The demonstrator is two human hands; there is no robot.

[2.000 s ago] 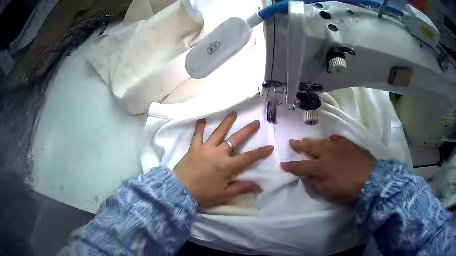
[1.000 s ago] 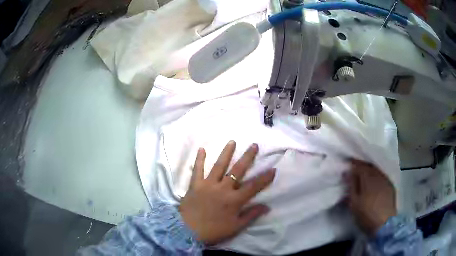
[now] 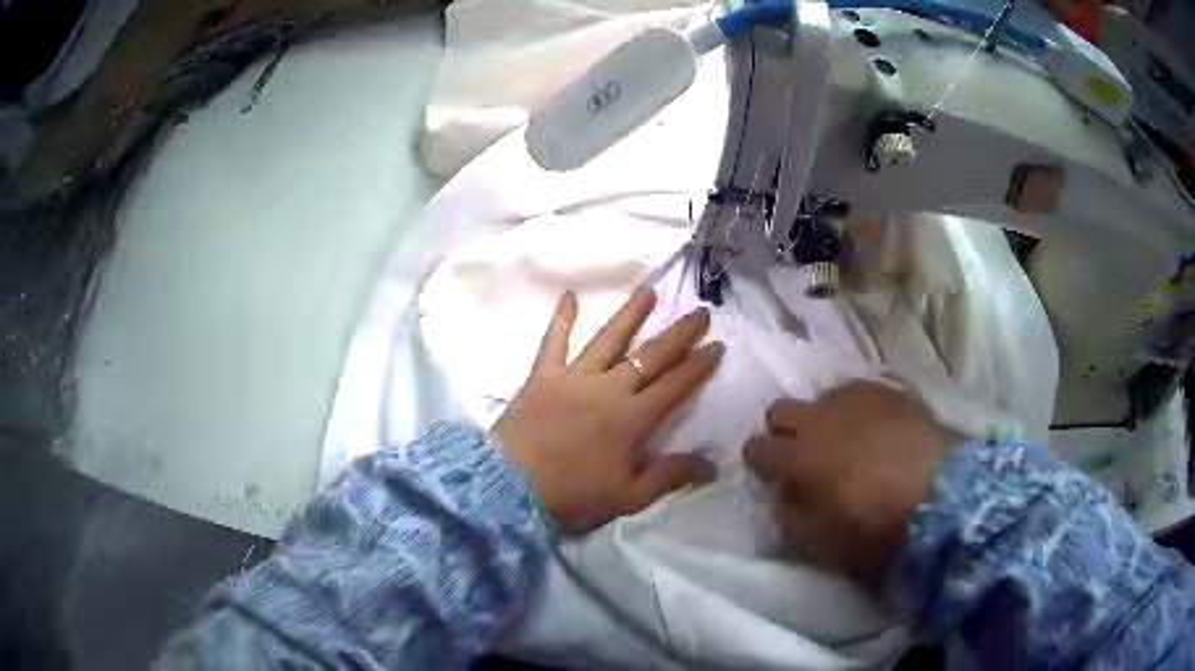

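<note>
A white garment piece (image 3: 485, 295) lies spread over the machine table, with folds around the presser foot and needle (image 3: 712, 278). My left hand (image 3: 596, 426) lies flat on the cloth, fingers apart, just left of and below the presser foot. My right hand (image 3: 852, 472) is on the cloth to the right, blurred, with its fingers curled; whether it pinches cloth is unclear. The sewing machine (image 3: 970, 157) stands above the cloth. Cream cloth (image 3: 505, 66) lies behind, partly hidden by the oval machine lamp (image 3: 612, 98).
The worn white machine table (image 3: 236, 302) shows at the left, its curved edge dropping to a grey area. A tension knob (image 3: 822, 279) sits right of the needle. A blue tube (image 3: 904, 7) runs along the arm top. Cloth bunches under the arm at the right.
The white cloth has shifted and rotated, bunching at the presser foot. My left hand has moved up toward the foot. My right hand has moved left and inward. The cream cloth has slid back.
</note>
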